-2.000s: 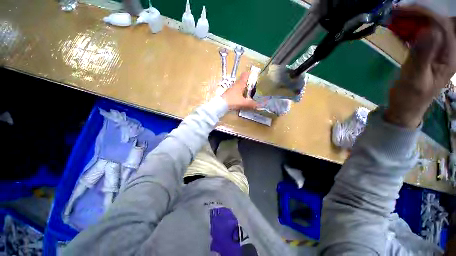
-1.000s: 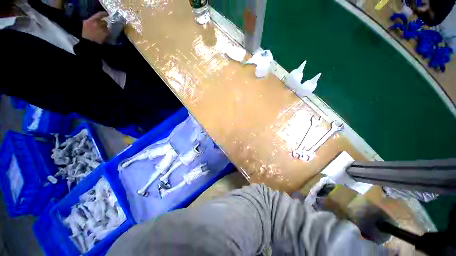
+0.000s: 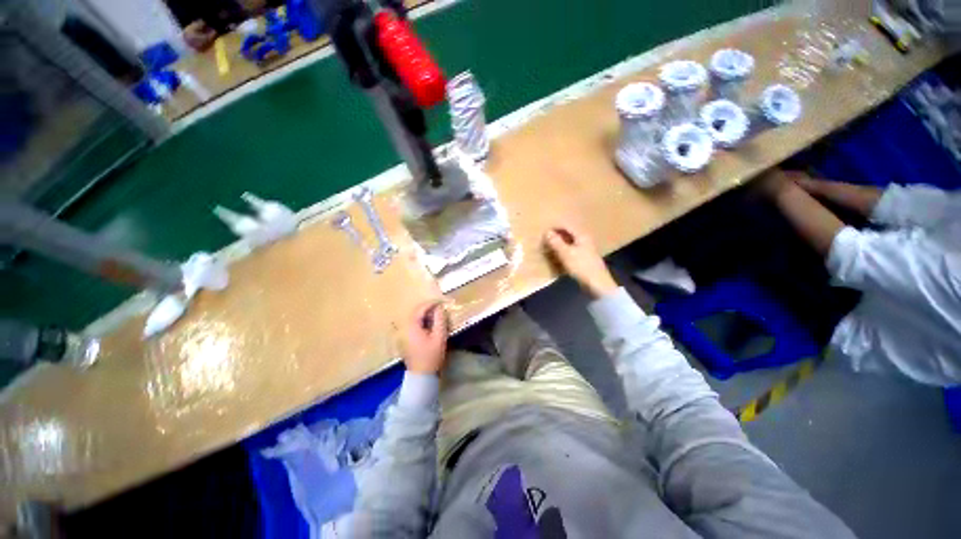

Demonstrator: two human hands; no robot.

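Observation:
The press head (image 3: 437, 192) is above the bench, with a bright red grip (image 3: 409, 58) on its dark arm. A wrapped-looking, pale grey-tan piece (image 3: 462, 230) lies under it; whether they touch is unclear. A small pale rectangular block (image 3: 473, 271) lies at its front. My left hand (image 3: 426, 337) is at the bench's front edge, left of the press, fingers curled, nothing visible in it. My right hand (image 3: 577, 259) is at the front edge, right of the press, fingers curled, nothing visible in it.
Several ridged grey-white tubes (image 3: 687, 147) stand at the right; another (image 3: 467, 118) is behind the press. Two wrenches (image 3: 371, 226) and white bottles (image 3: 256, 221) lie or stand left. A blue stool (image 3: 743, 321) is below. Another person's hands (image 3: 806, 200) are at right.
My right hand has left the red grip and come down to the bench edge. My left hand has drawn back from the press. The view has swung right, showing the tube cluster.

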